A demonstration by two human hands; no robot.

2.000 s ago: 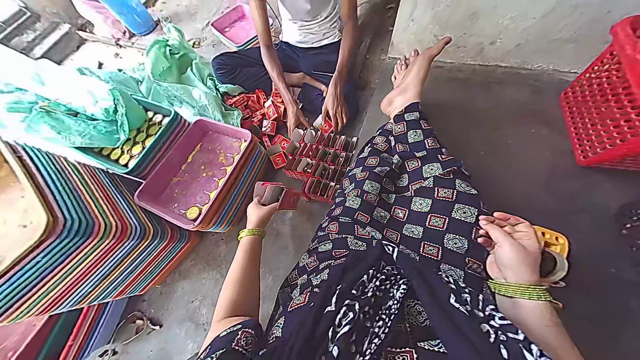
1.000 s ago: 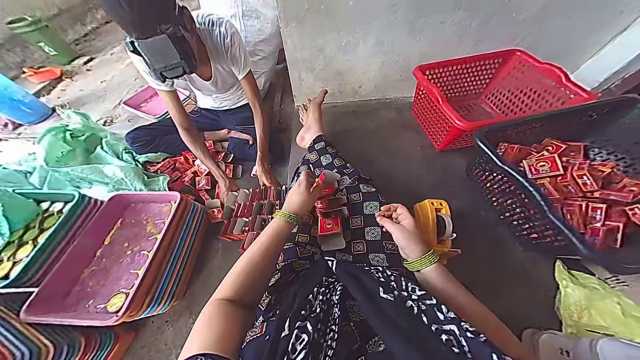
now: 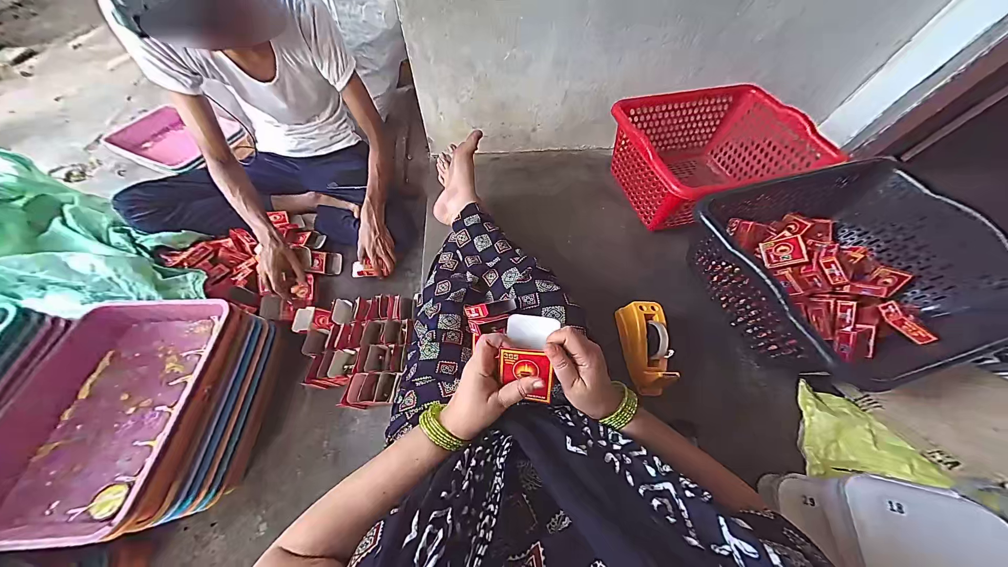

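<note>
Between my hands, above my lap, is a small red cardboard box (image 3: 525, 376) with its white top flap raised. My left hand (image 3: 494, 382) grips its left side, the thumb lying across the front. The fingers of my right hand (image 3: 581, 368) pinch at the flap's right edge. More red boxes (image 3: 488, 310) rest on my patterned trouser leg just beyond. Left of my leg, rows of open-topped boxes (image 3: 366, 346) stand on the floor. A yellow tape dispenser (image 3: 644, 346) lies on the floor right of my right hand.
A co-worker (image 3: 268, 142) sits opposite, hands among a heap of red boxes (image 3: 228, 256). Stacked trays, a pink one (image 3: 102, 417) on top, stand left. At right are a red plastic basket (image 3: 646, 169), a black crate (image 3: 717, 252) holding red boxes, and a yellow-green sack (image 3: 858, 441).
My hands have come together over my lap around one box; a second ago they were apart, the right one holding nothing. The view has swung right since two seconds ago.
</note>
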